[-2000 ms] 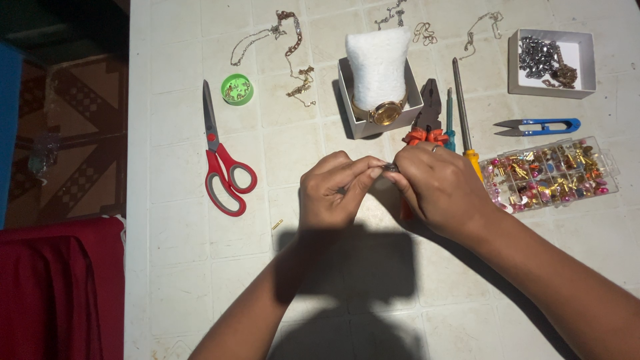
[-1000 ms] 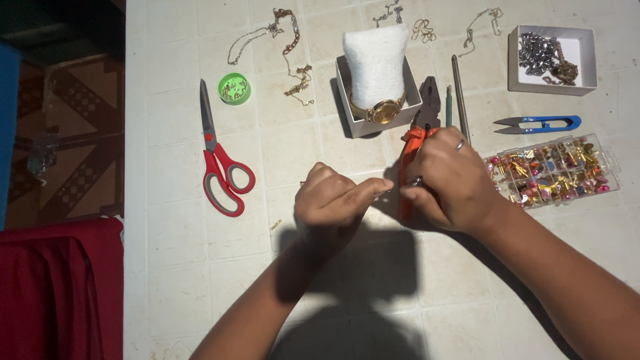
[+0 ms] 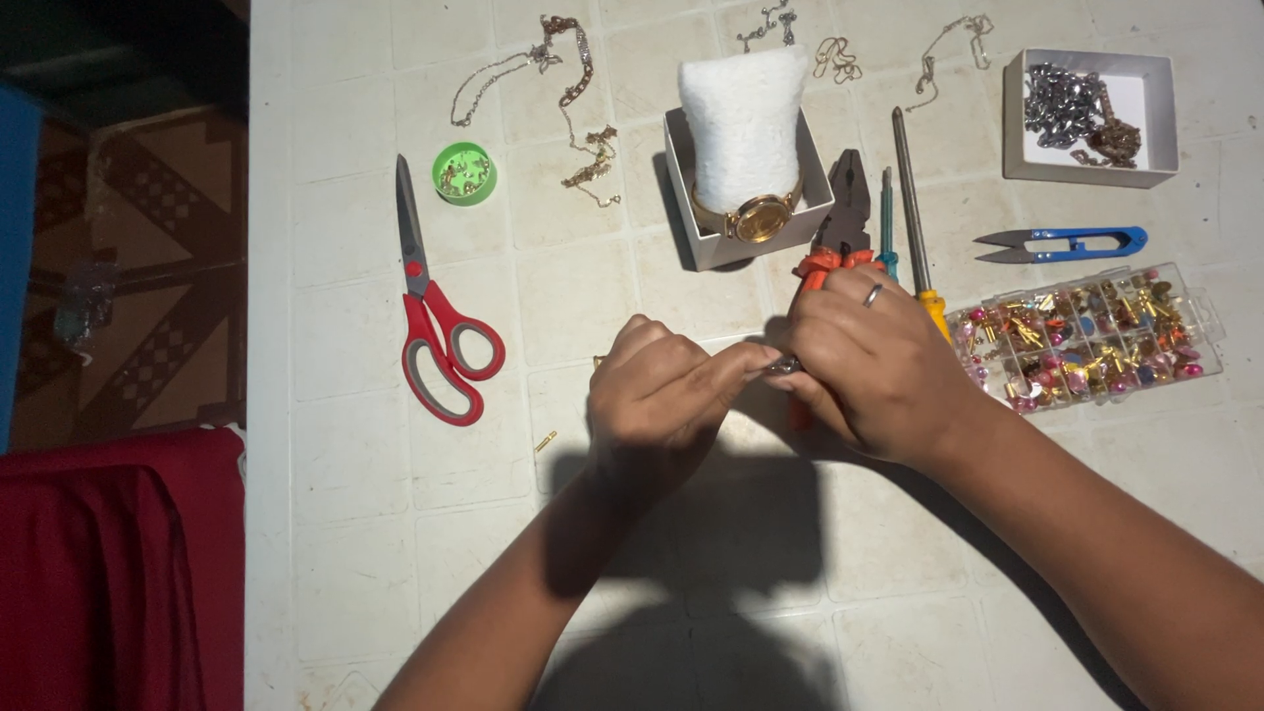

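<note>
Between the fingertips of my left hand (image 3: 662, 395) and my right hand (image 3: 874, 360) is a small dark metal piece (image 3: 783, 365), pinched from both sides; its exact kind is too small to tell. A ring is on a finger of my right hand. Pliers with orange handles (image 3: 844, 212) lie under and beyond that hand, their jaws pointing away. Beside them are a thin teal-handled tool (image 3: 888, 222) and a screwdriver with a yellow handle (image 3: 913, 197). A gold watch (image 3: 762, 219) is wrapped around a white cushion (image 3: 741, 118) in an open box (image 3: 706, 250).
Red-handled scissors (image 3: 434, 316) and a green lid with small findings (image 3: 464, 175) lie left. Chains (image 3: 583, 69) lie along the back. At right are a white box of chains (image 3: 1091, 175), blue thread snips (image 3: 1071, 243) and a compartment case of beads (image 3: 1096, 336). A small gold piece (image 3: 546, 441) lies near my left hand.
My hands were a little apart one second ago; their fingertips now meet at the small dark piece, as they did two seconds ago.
</note>
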